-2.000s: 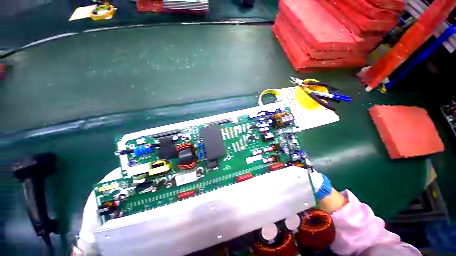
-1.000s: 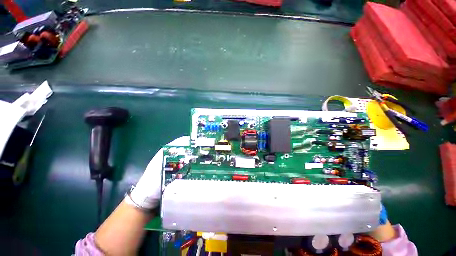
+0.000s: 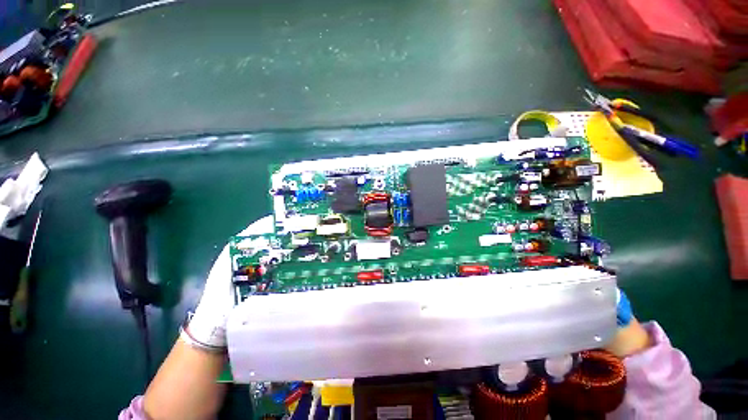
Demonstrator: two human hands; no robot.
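A large green circuit board (image 3: 459, 246) is held component side up in front of me, its right end slightly higher. A long silver heatsink (image 3: 426, 328) runs across it. Copper-wound toroidal inductors (image 3: 586, 379) and round pale-topped cans show at the lower right. A black block (image 3: 426, 195) stands mid-board. My left hand (image 3: 215, 295), in a white glove, grips the left end; its fingers are partly hidden under the board. My right hand (image 3: 623, 321) is at the right end, mostly hidden behind the heatsink; a blue band and bare wrist show.
A black barcode scanner (image 3: 131, 242) lies left on the green mat (image 3: 328, 82). Cutters (image 3: 617, 107), a blue-white marker (image 3: 660, 141) and a yellowish tape ring (image 3: 537, 125) lie right. Red foam pads (image 3: 648, 41) are stacked back right. Another board (image 3: 29, 78) lies far left.
Since two seconds ago, the view has swung left and the board has become more level. Over the last second, the board has shifted left and up in view, its right end rising slightly.
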